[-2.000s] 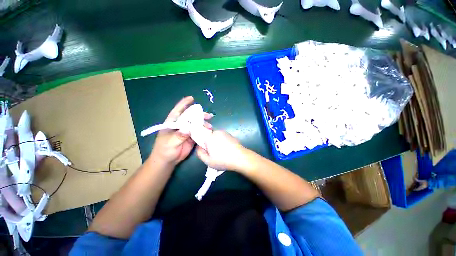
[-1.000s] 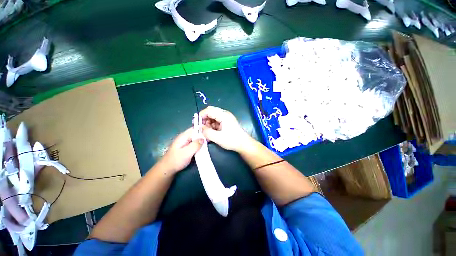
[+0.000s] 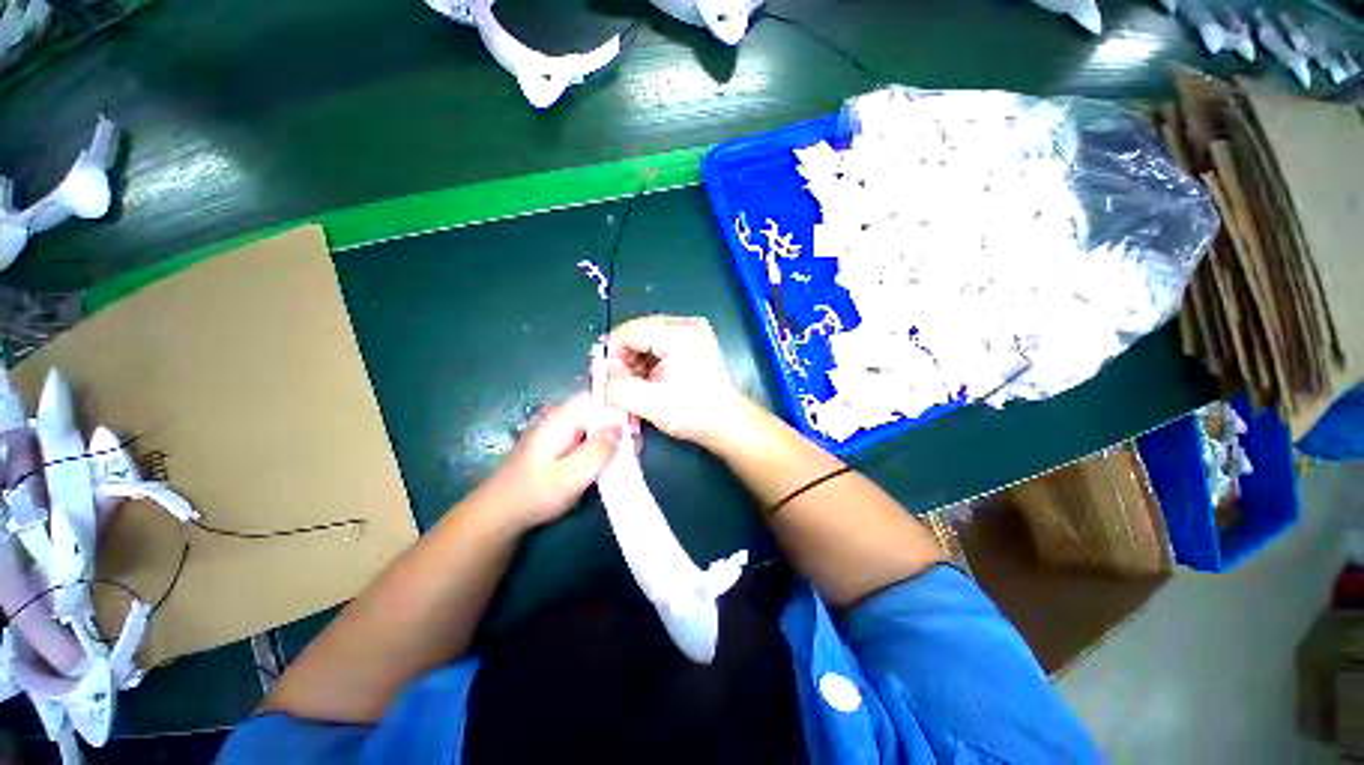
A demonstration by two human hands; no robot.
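Observation:
A curved white housing [image 3: 646, 534] lies lengthwise in front of me, its wide flared end toward my body. My left hand [image 3: 566, 457] holds it near its far, narrow end. My right hand [image 3: 669, 377] pinches the tip of that end, fingers bent; whether a small fitting is between the fingertips is hidden. A dark lead wire [image 3: 616, 254] runs from the tip away over the bench mat. Small white hook-shaped clips [image 3: 594, 277] lie beside the wire.
Blue parts tray [image 3: 760, 280] with a white heap of small parts [image 3: 957, 247] and a clear bag, right. Cardboard dividers [image 3: 1249, 239] beyond. Cardboard sheet [image 3: 299, 434] and piled housings [image 3: 63, 523], left. Housings on the belt [image 3: 539, 72] ahead. Carton [image 3: 1085, 553] and blue bin [image 3: 1234, 508], lower right.
The housing has turned from lying crosswise to pointing away from me, and both hands have moved to its far end. The wire now extends forward. Housings on the belt have shifted left.

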